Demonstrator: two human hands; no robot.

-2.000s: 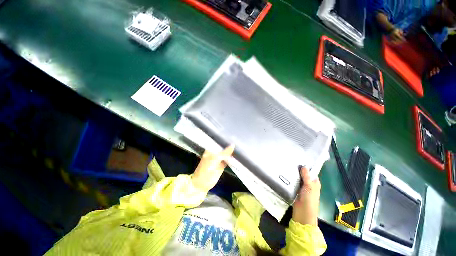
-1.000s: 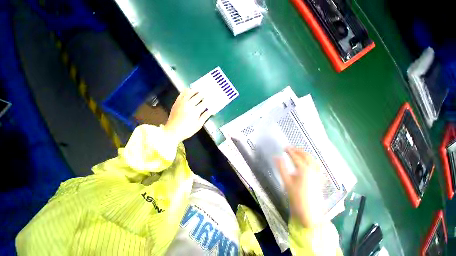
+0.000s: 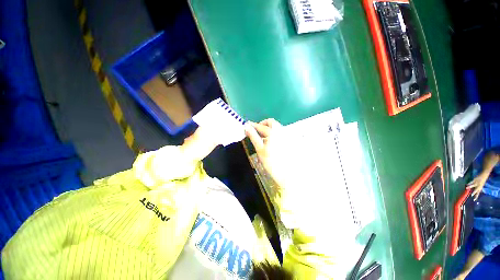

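My left hand (image 3: 202, 141) holds the small foot release sheet (image 3: 222, 123), a white card with a row of short dark bars, over the bench's near edge. My right hand (image 3: 265, 141) has its fingertips at the card's right corner, at the end of the row; whether a foot is pinched between them cannot be told. The laptop bottom cover (image 3: 315, 169) lies on white foam sheets (image 3: 359, 164) to the right, nearly white in glare and partly behind my right arm.
A bagged pack (image 3: 315, 15) lies at the top. Red-framed trays (image 3: 388, 65) with laptop assemblies stand across the bench. A blue bin (image 3: 159, 82) is below the edge. Black strips (image 3: 363, 256) lie at the lower right. Another person's hand (image 3: 479, 183) is at the far right.
My left hand has lifted the card off the bench. My right hand has moved from the cover to the card's corner. The view has turned, so the bench appears shifted.
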